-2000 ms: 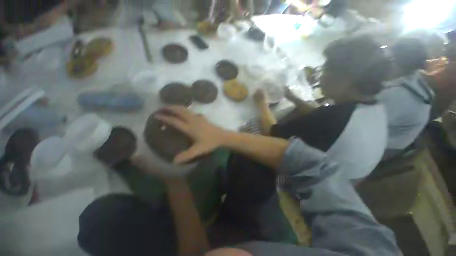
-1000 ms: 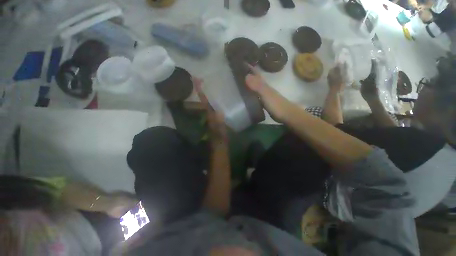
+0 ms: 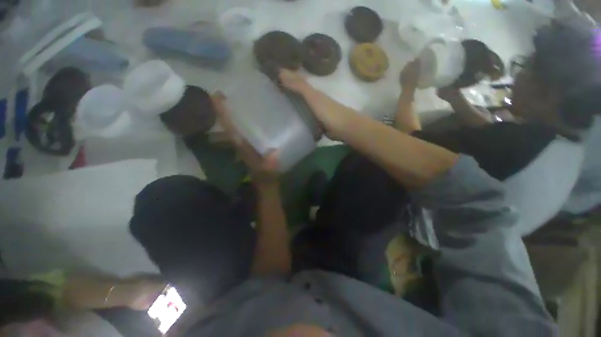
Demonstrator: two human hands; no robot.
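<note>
A large translucent tub is tilted on its side between my bare hands, above the table's near edge. Its dark lid shows only as a strip on the right side, partly behind my right hand. My left hand holds the tub's left and lower side, with the thumb at its lower end. My right hand holds the upper right side. Dark brown lids and a yellow lid lie just beyond the tub.
White tubs and a dark disc are at left. Pale blue oblong cases lie farther back. A white board is at lower left. A neighbour holds a lit phone. A person at right handles a white tub.
The tub has turned from face-down with its dark lid up to lying on its side, tilted in both hands. At right, the neighbour's white tub has come clearer of the plastic wrap.
</note>
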